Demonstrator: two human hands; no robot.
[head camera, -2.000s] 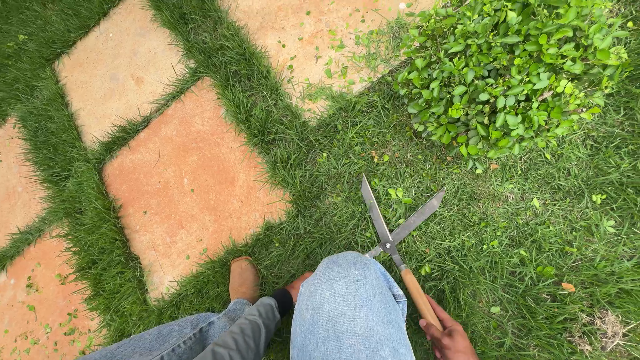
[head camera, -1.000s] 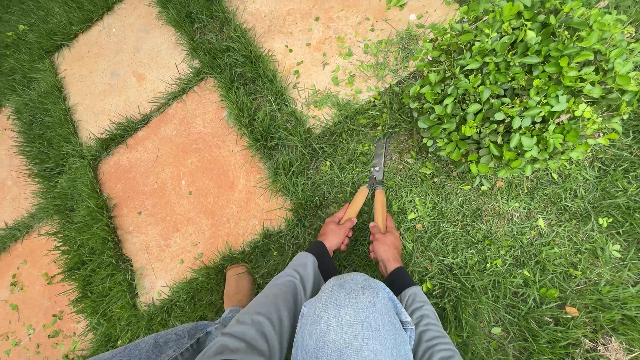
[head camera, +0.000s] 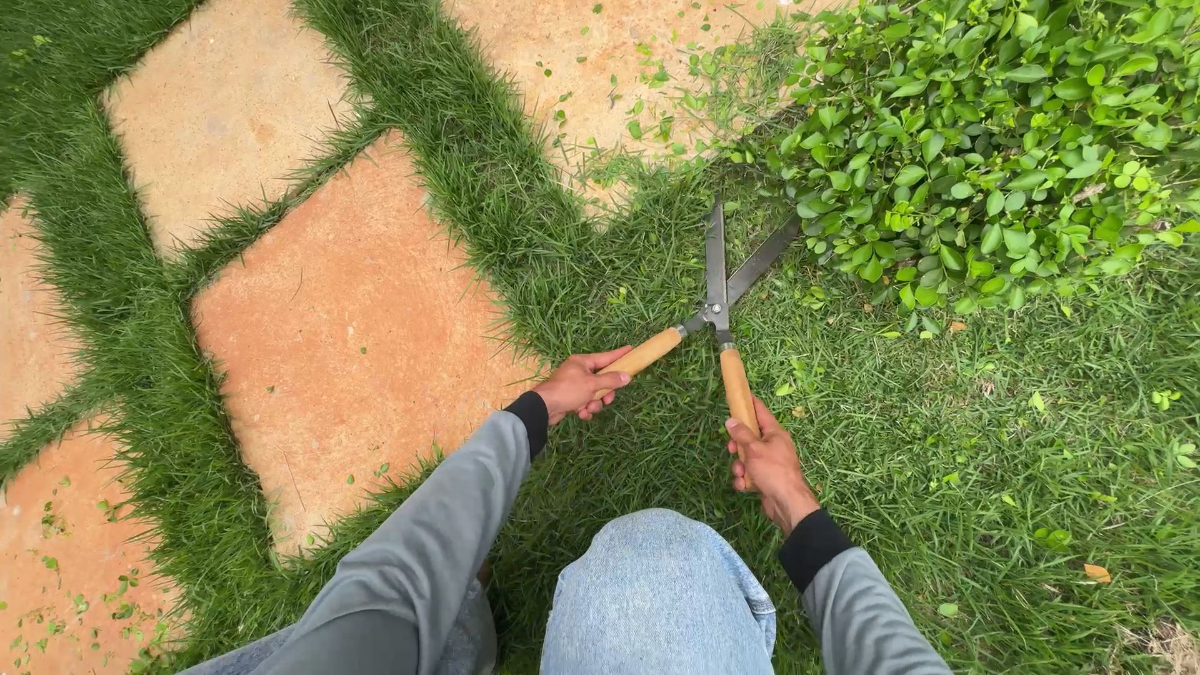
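Note:
Hedge shears with wooden handles (head camera: 716, 281) lie low over the grass, their steel blades parted in a V that points up the view. My left hand (head camera: 583, 382) is closed around the left wooden handle. Around the right handle my right hand (head camera: 764, 459) is wrapped. The right blade's tip reaches the lower left edge of a leafy green bush (head camera: 984, 150); the left blade stands over grass just left of it.
Square stone pavers (head camera: 356, 328) with grass strips between them cover the left and top. Cut leaves are scattered on the upper paver (head camera: 619, 84). My denim-clad knee (head camera: 661, 600) is at bottom centre.
Two seconds ago only my right hand held the shears; one second ago both hands did, with the blades together. Now the handles and blades are spread apart, nearer the bush.

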